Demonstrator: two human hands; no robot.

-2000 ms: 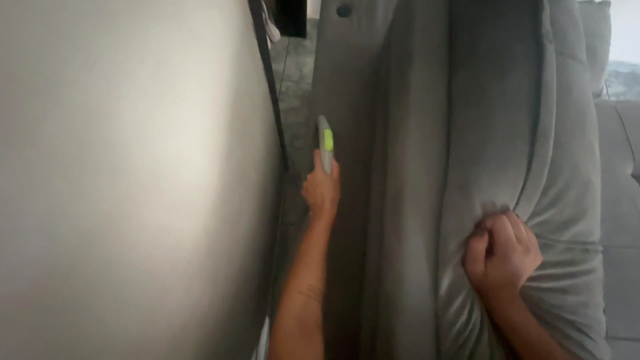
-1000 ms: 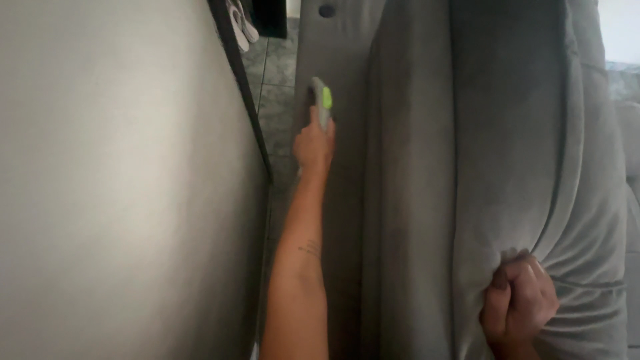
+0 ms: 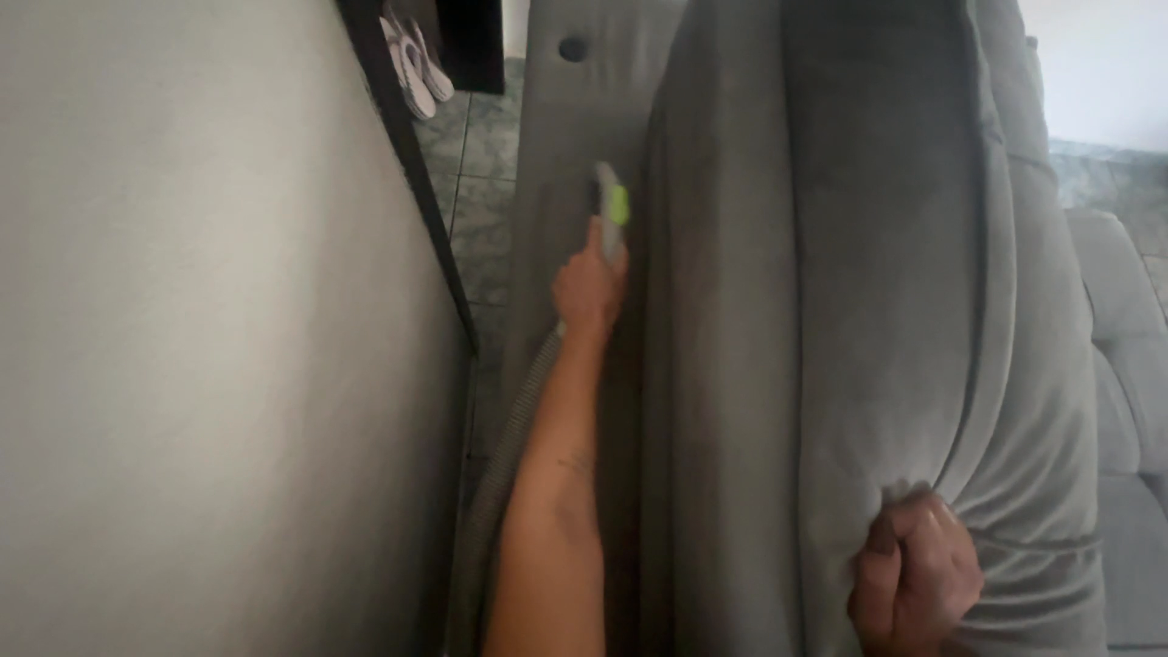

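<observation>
My left hand (image 3: 591, 278) is closed around a grey handheld cleaning nozzle with a bright green part (image 3: 613, 210). The nozzle lies against the grey fabric back of a sofa (image 3: 584, 119), and its face is hidden. A ribbed hose (image 3: 516, 429) runs from under my left wrist down along the forearm. On the right, my right hand (image 3: 917, 570) grips a fold of the grey sofa cushion (image 3: 885, 274), and the fabric puckers at its fingers.
A pale wall panel (image 3: 228, 319) with a dark edge rises close on the left. Between it and the sofa runs a strip of tiled floor (image 3: 484, 219). Light shoes (image 3: 415, 78) sit by a dark piece of furniture (image 3: 470, 46). Tufted grey seating (image 3: 1127, 383) is at far right.
The hose beside my left forearm has come into sight, and more of the shoes shows. My right hand keeps its grip on the cushion fabric. The view has shifted.
</observation>
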